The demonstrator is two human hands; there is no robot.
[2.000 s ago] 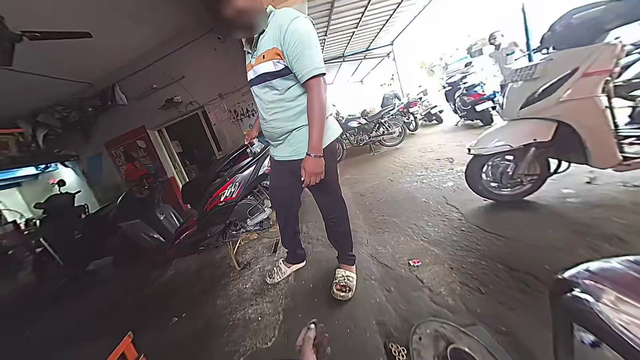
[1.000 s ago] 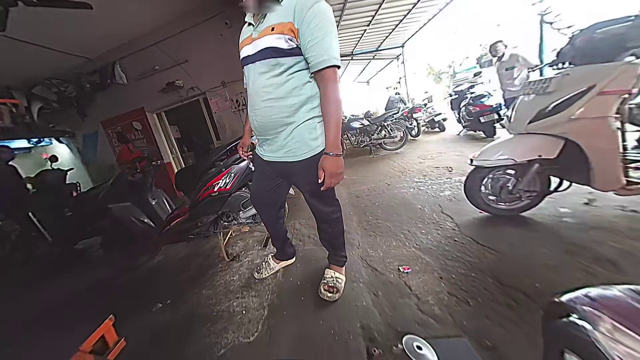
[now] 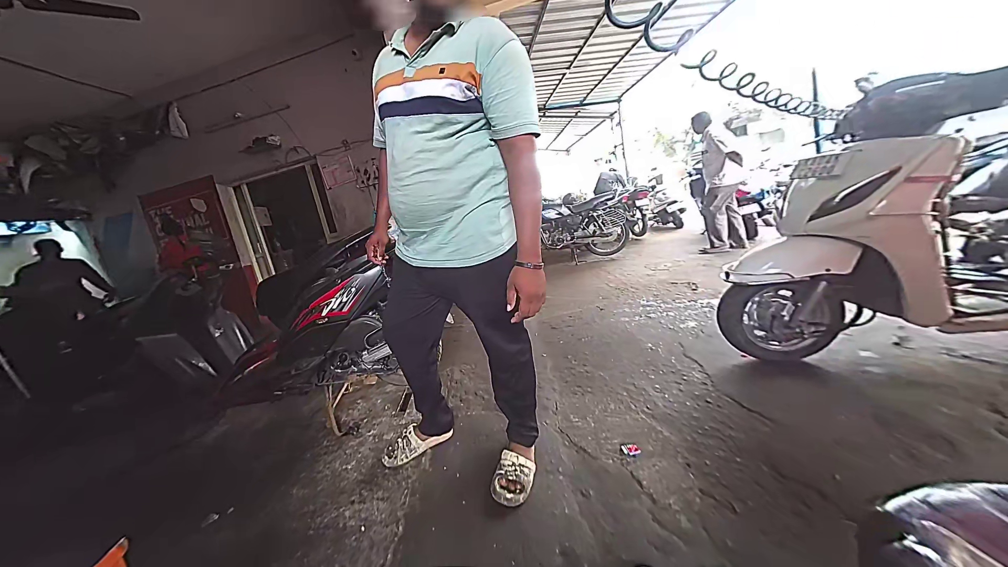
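Neither my left hand nor my right hand shows in the head view now. A person in a striped polo shirt (image 3: 449, 181) and dark trousers stands a short way in front of me, in patterned slide sandals (image 3: 513, 477). Behind this person, on the left, a black and red scooter (image 3: 335, 303) rests on its stand. The dark, glossy body part of a vehicle (image 3: 945, 524) reaches in at the lower right corner. At the bottom left edge the tip of an orange object (image 3: 114, 554) is visible.
A light-coloured scooter (image 3: 890, 228) stands at the right, under a coiled hose (image 3: 756, 90). Parked motorcycles (image 3: 587, 224) line the back, with another person (image 3: 718, 185) on foot near them. A small red packet (image 3: 630, 450) lies on the rough floor. Dim vehicles fill the left side.
The hand at the bottom edge two seconds ago is out of view. The round metal part near the bottom has also left the picture. The person at the back has turned and stands farther left.
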